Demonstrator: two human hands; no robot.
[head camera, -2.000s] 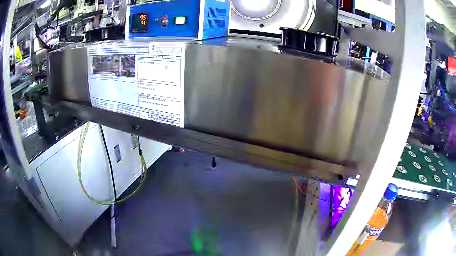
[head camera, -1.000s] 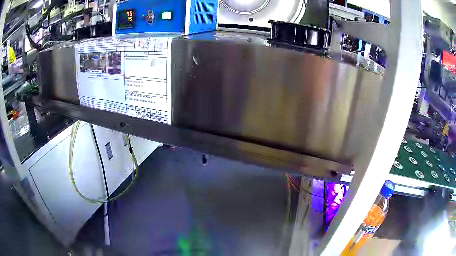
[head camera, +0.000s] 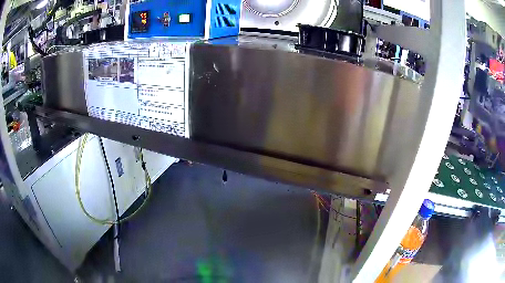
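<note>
Neither of my hands is in the picture. Nearest in front of me is the steel front of the bench (head camera: 288, 110), with a white instruction sheet (head camera: 137, 91) on its left part. On top, a blue control box (head camera: 169, 19) shows red digits and a lit green-white switch. A black cooling fan (head camera: 331, 42) lies at the bench edge, right of the box. Behind it is a screen (head camera: 290, 12) with grey rings, cut off by the top edge.
A thick white frame post (head camera: 429, 138) slants down the right. Beside it stands a bottle (head camera: 412, 237) of orange liquid with a blue cap. A green conveyor belt (head camera: 470, 179) carries rows of round parts. A white cabinet (head camera: 61, 204) and a looped yellow hose are low left.
The view has shifted slightly, so the bench and box sit further left and higher than two seconds ago. The purple glow beneath the bench at right no longer shows.
</note>
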